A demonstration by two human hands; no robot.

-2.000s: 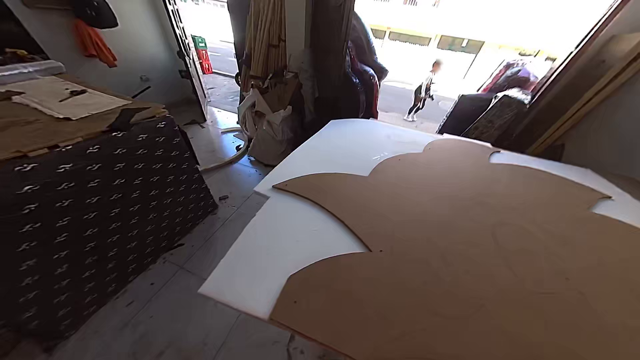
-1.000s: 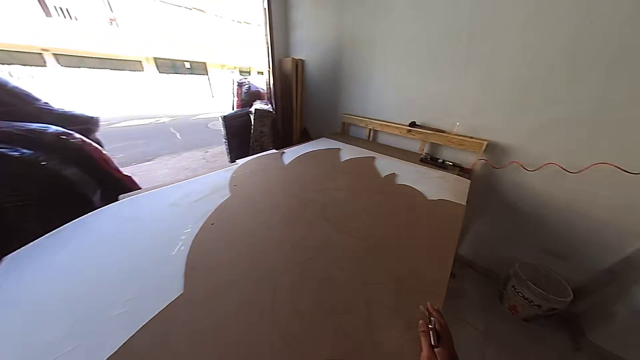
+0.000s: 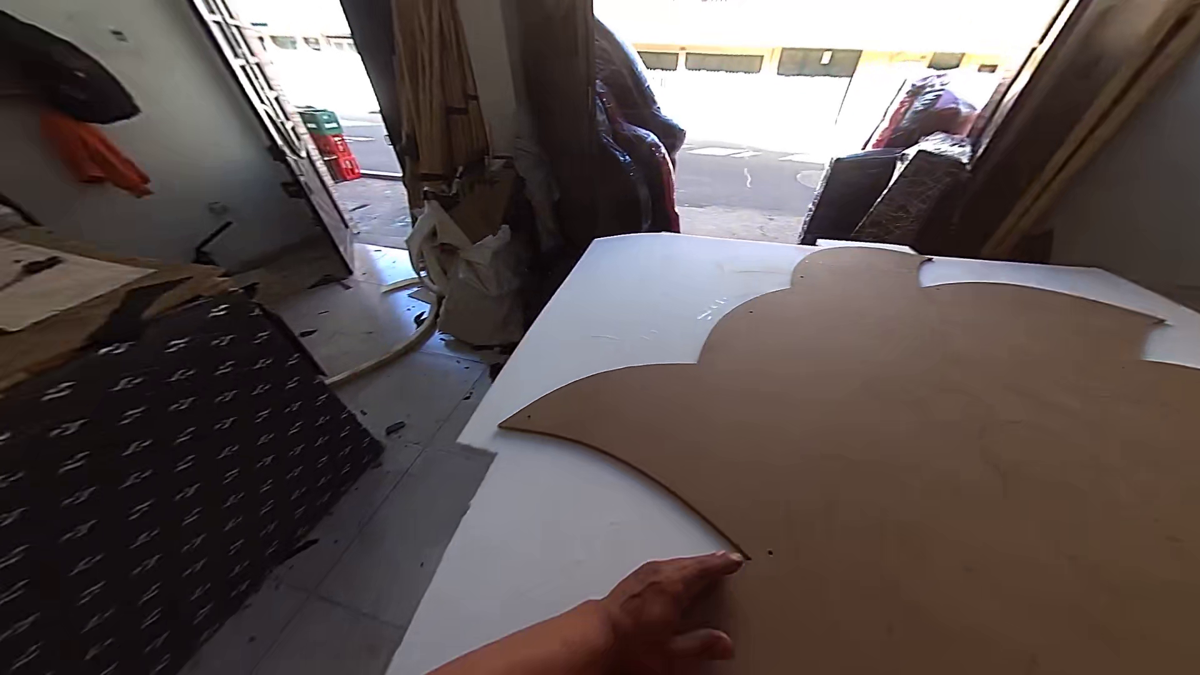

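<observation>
A large brown fibreboard panel (image 3: 900, 422) with a scalloped outline lies flat on a white sheet (image 3: 553, 506). My left hand (image 3: 666, 609) comes in from the bottom edge, and its fingertips touch the panel at the inner corner of a notch, beside a small dark hole. The thumb is apart from the fingers, and nothing is held. My right hand is out of view.
On the left stands a block covered in black printed fabric (image 3: 178, 469), with brown material on top. A white sack (image 3: 478, 281) and upright wooden strips (image 3: 436, 94) are near the doorway. Plastic-wrapped items (image 3: 637, 131) stand by the street opening.
The view has swung back left from the wall side. My left hand has come into view at the panel's notch. The right hand, seen with a pen-like thing a second ago, has left the view.
</observation>
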